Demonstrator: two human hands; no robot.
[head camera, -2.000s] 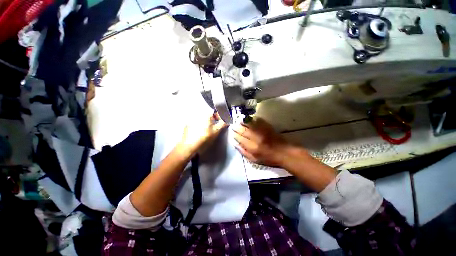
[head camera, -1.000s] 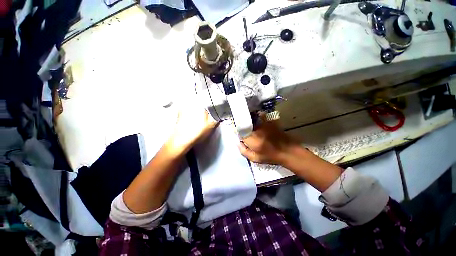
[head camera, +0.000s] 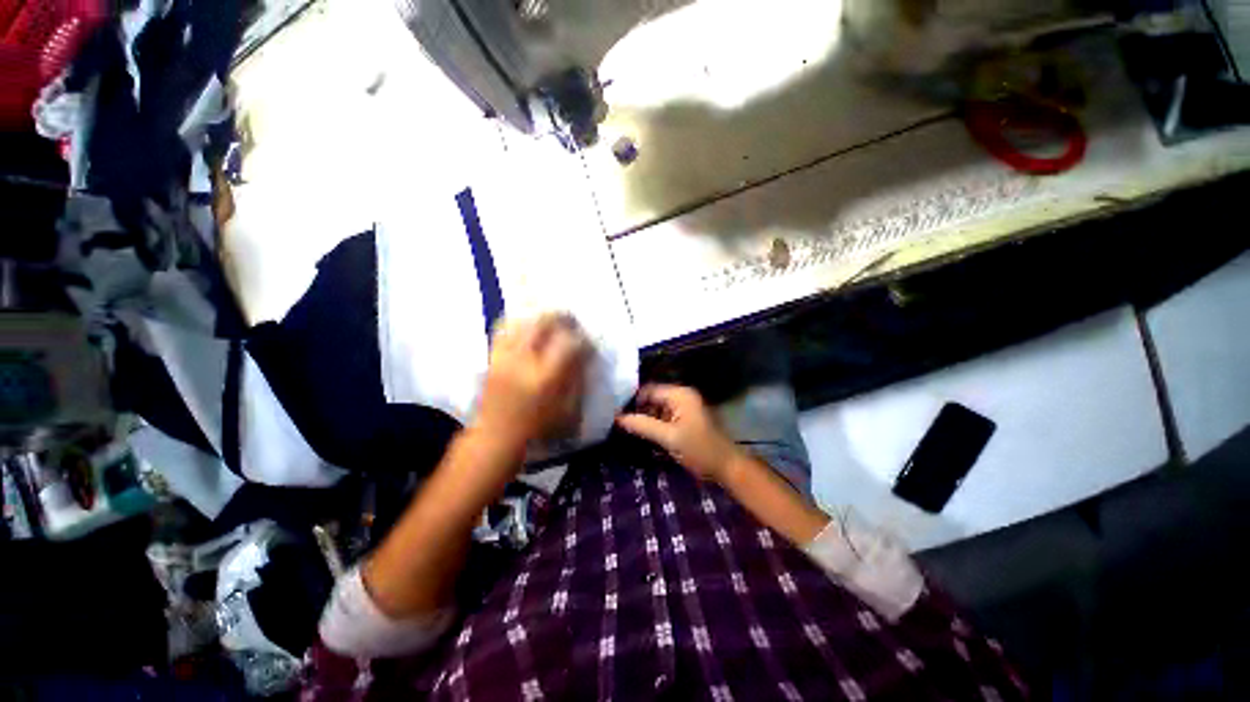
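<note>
A white-faced piece with a narrow navy strip lies on the sewing table, running from near the machine head to the table's front edge. A dark navy panel lies at its left. My left hand is blurred, with its fingers bent, over the lower part of the white piece; whether it grips cloth cannot be told. My right hand pinches the piece's lower right corner near my lap. The needle area is bright and unclear.
A red-handled tool lies under the machine arm at the right. A ruler is printed along the table front. A black phone rests on a white surface below. Tangled navy and white pieces fill the left side.
Both hands have moved from the presser foot area down towards my lap. The white piece is now clear of the hands near the machine head. The view has tilted down, bringing the phone into view.
</note>
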